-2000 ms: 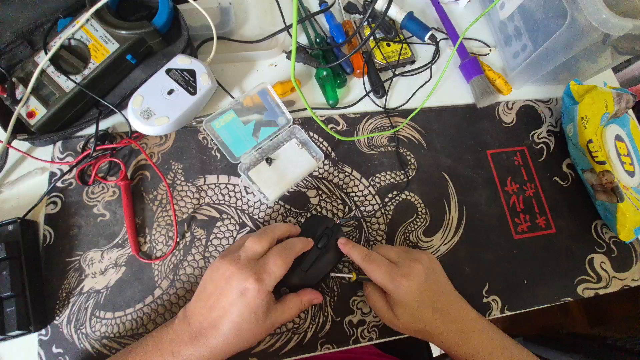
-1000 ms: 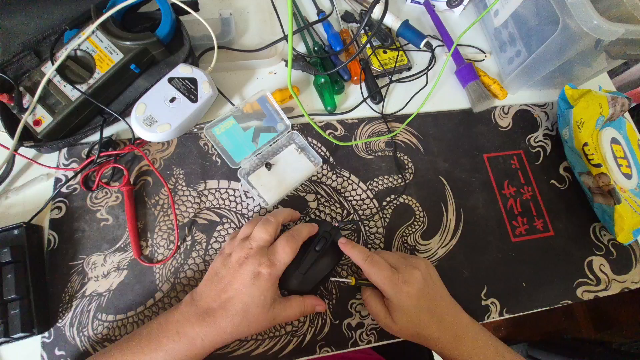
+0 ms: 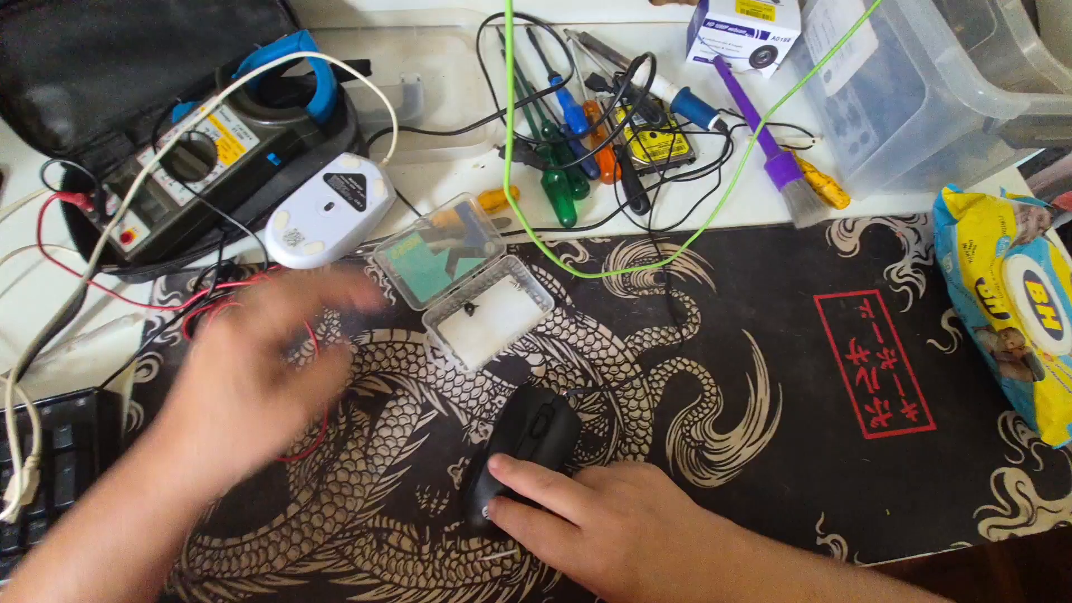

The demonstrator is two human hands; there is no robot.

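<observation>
A black computer mouse (image 3: 543, 427) rests on the dragon-patterned desk mat (image 3: 787, 335). Two fingers of my right hand (image 3: 599, 519) lie on its body, without a visible grip around it. My left hand (image 3: 260, 360), blurred by motion, is raised over the mat at the left with its fingers apart and holds nothing visible. Beyond the black mouse stands an opened clear plastic case (image 3: 488, 314) with a small dark piece (image 3: 471, 309) in it. A white mouse (image 3: 330, 209) lies upside down behind my left hand.
A clamp meter (image 3: 201, 159) in its black case lies back left, with red leads. Screwdrivers (image 3: 557, 180), a purple-handled brush (image 3: 783, 167), a hard drive (image 3: 657, 142) and tangled cables occupy the back. A wipes pack (image 3: 1013, 310) and clear plastic bin (image 3: 913, 100) are at right, a keyboard (image 3: 63, 469) at left.
My left hand has let go of the black mouse and moved left and up. My right hand has shifted from beside the mouse onto its body. The small screwdriver near the mouse no longer shows.
</observation>
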